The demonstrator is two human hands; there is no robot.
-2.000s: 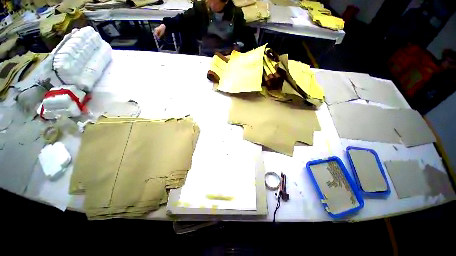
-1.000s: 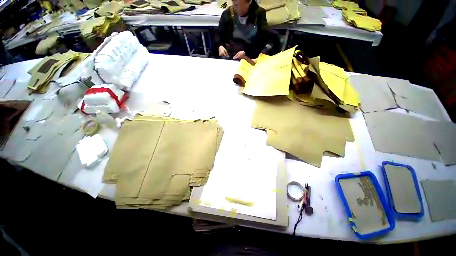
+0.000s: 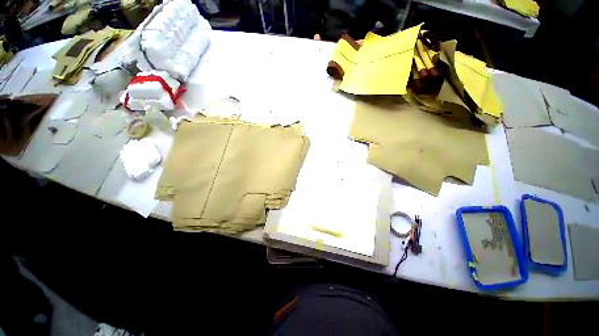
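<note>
Neither of my hands is in view. Nearest in front of me, a positioning board (image 3: 382, 226) with a white sheet (image 3: 332, 197) and bits of yellow tape lies at the table's near edge. A stack of tan panels (image 3: 226, 170) lies flat just left of it, its right side close to the sheet. To the right are a tape roll (image 3: 401, 224) and pen-like tools (image 3: 415, 235) with a black cord. Further right, a blue-rimmed tray (image 3: 467, 244) holds small grey-brown bits; a second blue-rimmed tray (image 3: 563, 243) beside it shows no bits.
A heap of yellow and brown panels (image 3: 381, 65) lies at the far side, over flat tan panels (image 3: 420, 147). Grey flat pieces (image 3: 552, 157) lie at right. White bundles (image 3: 172, 39), one red-banded (image 3: 150, 92), a tape ring (image 3: 138, 128) and a white piece (image 3: 140, 159) stand left. My dark clothing (image 3: 335, 312) shows below.
The view has tilted down and shifted, so the table sits higher and more to the right. The person across the table has left the view except perhaps a fingertip. The table items look unmoved.
</note>
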